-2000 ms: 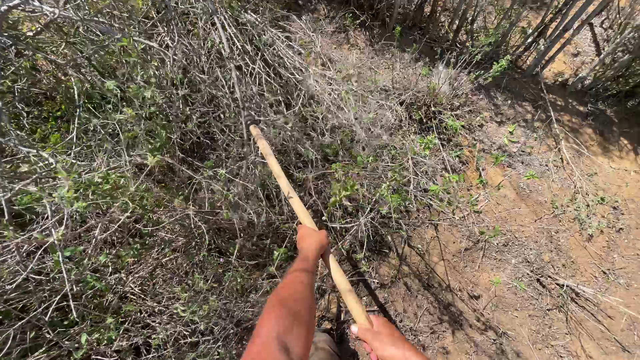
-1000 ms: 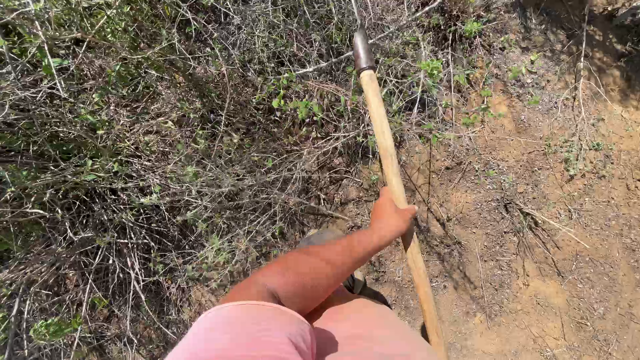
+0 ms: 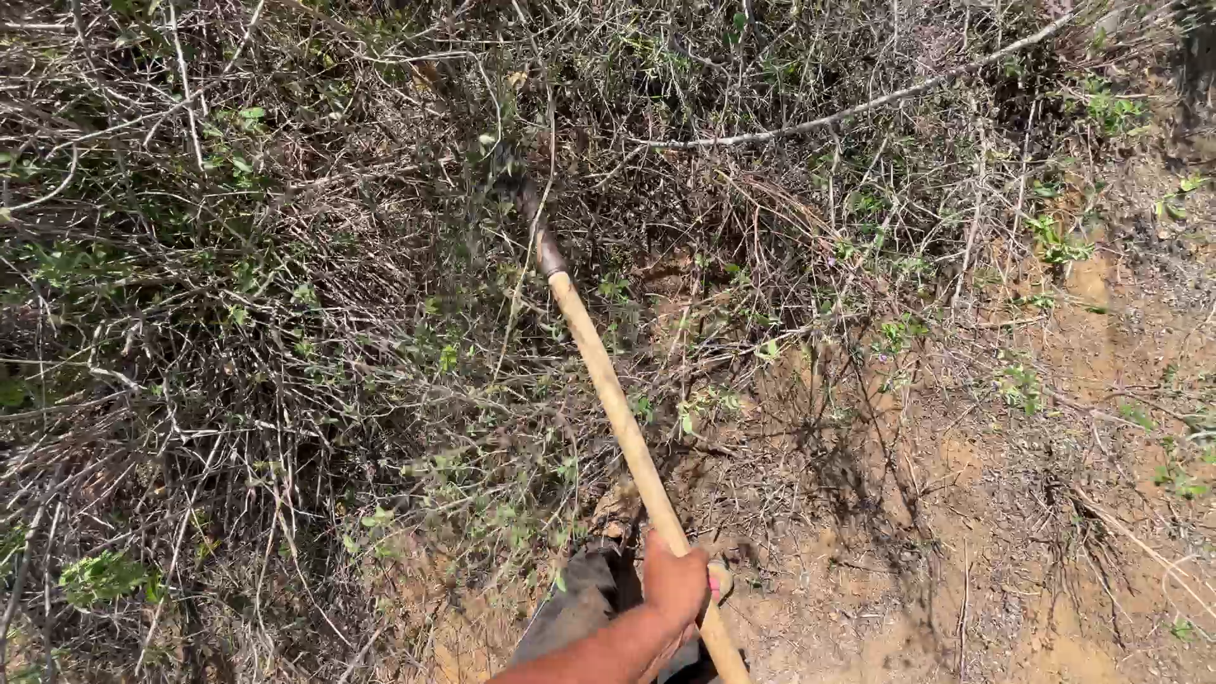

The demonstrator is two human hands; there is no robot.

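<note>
My left hand [image 3: 673,581] is closed around the lower part of a long pale wooden tool handle [image 3: 613,408], with the forearm coming in from the bottom edge. At the handle's far end is a dark metal socket [image 3: 546,249], which reaches into tangled dry brush [image 3: 313,332]. Twigs and leaves hide the tool's head, so its kind cannot be told. The handle's near end runs out of the frame at the bottom. My right hand is not in view.
A dark trouser leg [image 3: 575,603] shows beside my left hand. Bare reddish soil [image 3: 950,570] with scattered twigs lies at the right. A long grey branch [image 3: 855,109] crosses the brush at the upper right.
Two seconds ago both hands held the handle; my right hand has since left the view. The socket, above bare brush edge a second ago, now points left into the twigs.
</note>
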